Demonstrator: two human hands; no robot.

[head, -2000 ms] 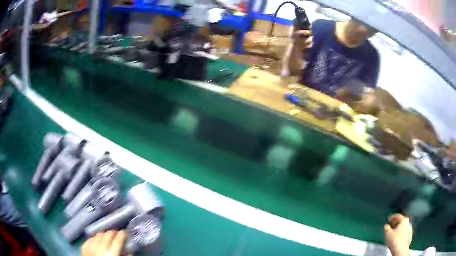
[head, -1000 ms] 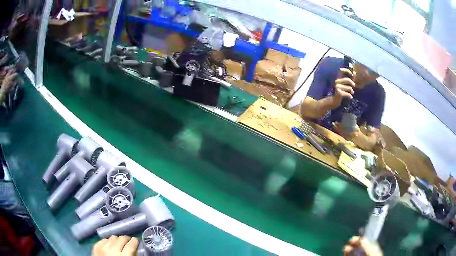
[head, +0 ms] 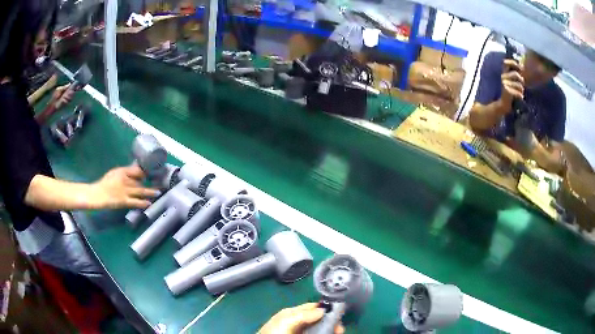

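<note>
My left hand (head: 295,319), cut off by the bottom edge, holds a grey handheld fan (head: 342,279) by its handle, the spoked round head facing up. A second grey fan head (head: 432,306) is at the bottom right, its open end facing left. Its handle is out of the picture, and my right hand is not in view. Several grey fans (head: 238,273) lie close together on the green bench to the left of my left hand, some with spoked ends showing.
Another person's hand (head: 124,189) reaches to a fan (head: 149,153) at the far end of the group. A white strip (head: 280,218) edges the bench along the green belt (head: 274,147). Opposite, a person holds a black tool by a wooden board (head: 430,134). A metal post (head: 111,59) stands left.
The view has swung left. My left hand has moved right, with a fan now held up. My right hand has left the picture; a fan head shows lower right. The neighbour's hand has come in.
</note>
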